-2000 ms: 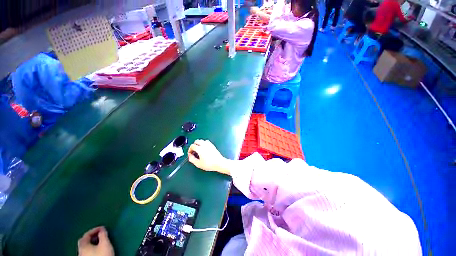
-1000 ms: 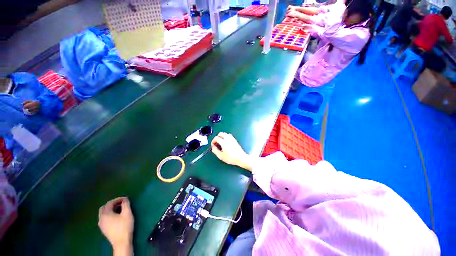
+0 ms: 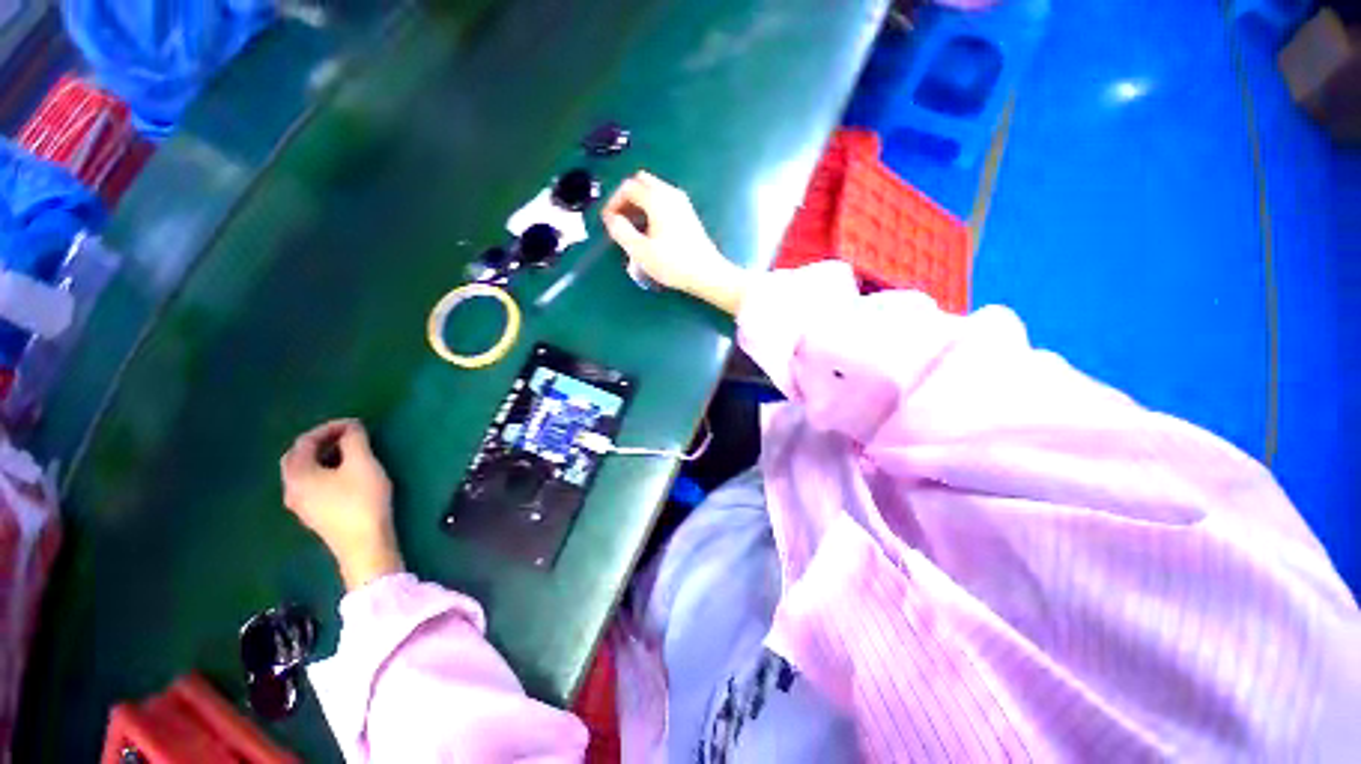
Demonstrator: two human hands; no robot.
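The black test fixture lies on the green bench, with a small blue circuit board on it and a white cable plugged in. Its round socket looks dark. My left hand is left of the fixture, fingers curled together, nothing visible in it. My right hand is beyond the fixture, fingers curled at the upper end of a thin grey stick; whether it grips the stick is unclear. A small pale shape shows under that hand. Several black round modules lie left of the stick, some by a white scrap.
A yellow-tan tape roll lies between the hands. A cluster of dark modules sits beside my left sleeve, near a red tray. Red trays stand off the bench's right edge. Blue clothing shows across the bench.
The view has tilted down, bringing the near dark modules and my left sleeve into view. Both hands keep nearly the same places relative to the tape roll and fixture.
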